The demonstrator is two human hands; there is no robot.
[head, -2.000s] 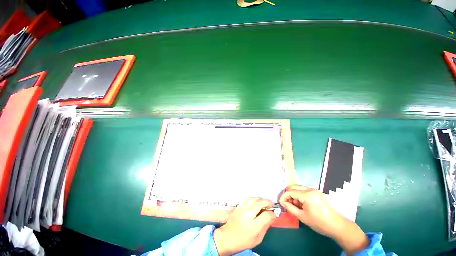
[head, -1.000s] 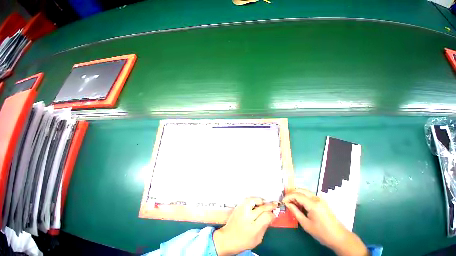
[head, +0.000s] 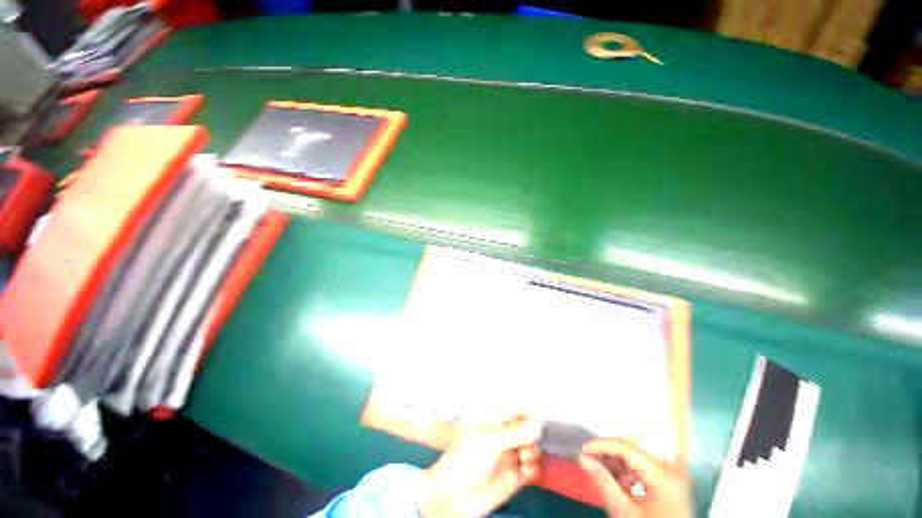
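Note:
A flat panel (head: 526, 354), white with glare, lies in an orange-red foam tray (head: 683, 374) in front of me. A dark strip runs along its far edge. My left hand (head: 487, 467) and my right hand (head: 639, 480) are at the near edge, with a small grey piece (head: 566, 438) between their fingertips. A tiny white bit shows at my right fingers. The view is blurred, so the grip details are unclear. The backing sheet (head: 776, 425), white with a stepped black block, lies to the right.
A thick stack of foam trays with grey-white layers (head: 152, 273) stands at left. Another panel in its tray (head: 303, 145) lies on the green conveyor (head: 566, 172). A tape roll (head: 613, 46) lies on the far side. White crumpled waste (head: 71, 417) is at lower left.
The view has swung left, so the things appear shifted right. The hands have moved slightly apart, and a grey piece now shows between them. The bagged strips are out of view.

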